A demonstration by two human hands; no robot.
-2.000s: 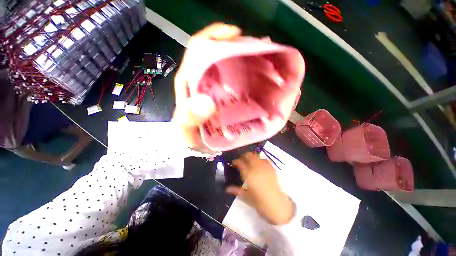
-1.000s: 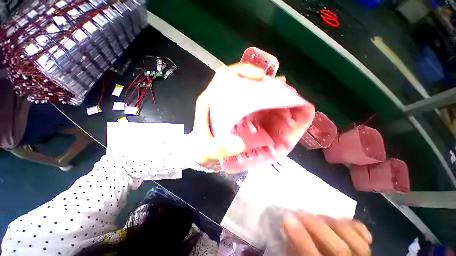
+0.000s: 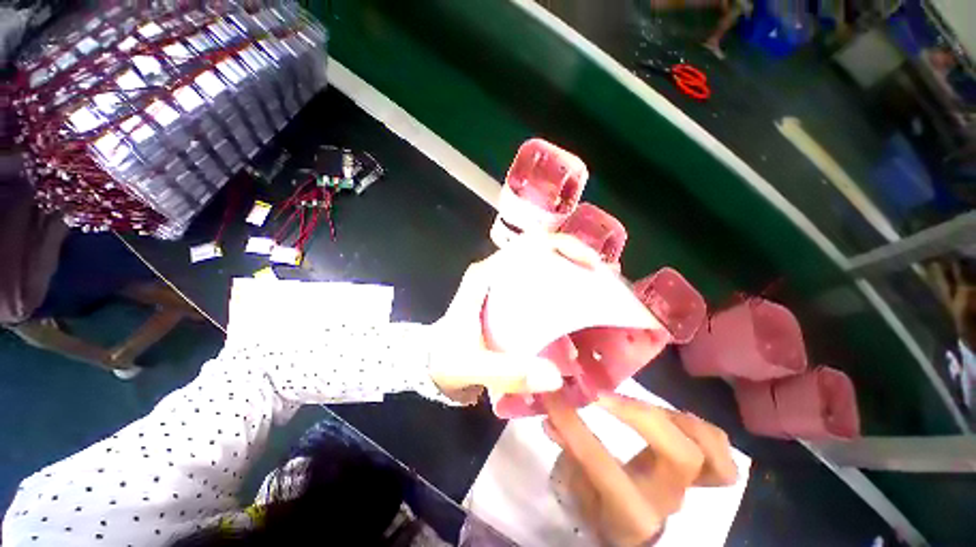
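A pink plastic housing point(image 3: 562, 310) is held up over the bench, its open side facing down and right, its outer wall washed out by glare. My left hand point(image 3: 471, 347) grips it from the left, with the thumb at the lower rim. My right hand point(image 3: 642, 465) is at the lower edge of the opening, fingertips at or just inside the rim. Whether the right fingers hold a small part cannot be told. Part of the housing's inside is hidden by its wall and my fingers.
More pink housings point(image 3: 749, 339) line the rail to the right and behind. White paper point(image 3: 514, 470) lies under my right hand, another sheet point(image 3: 310, 305) by my left forearm. Wired boards point(image 3: 335, 182), small silver-white wired rectangles point(image 3: 287, 255) and a large wired stack point(image 3: 182, 107) are at left.
The held housing has moved lower and tilted further down. My right hand has come from the front edge, over the paper, up to the housing's opening. More housings show behind.
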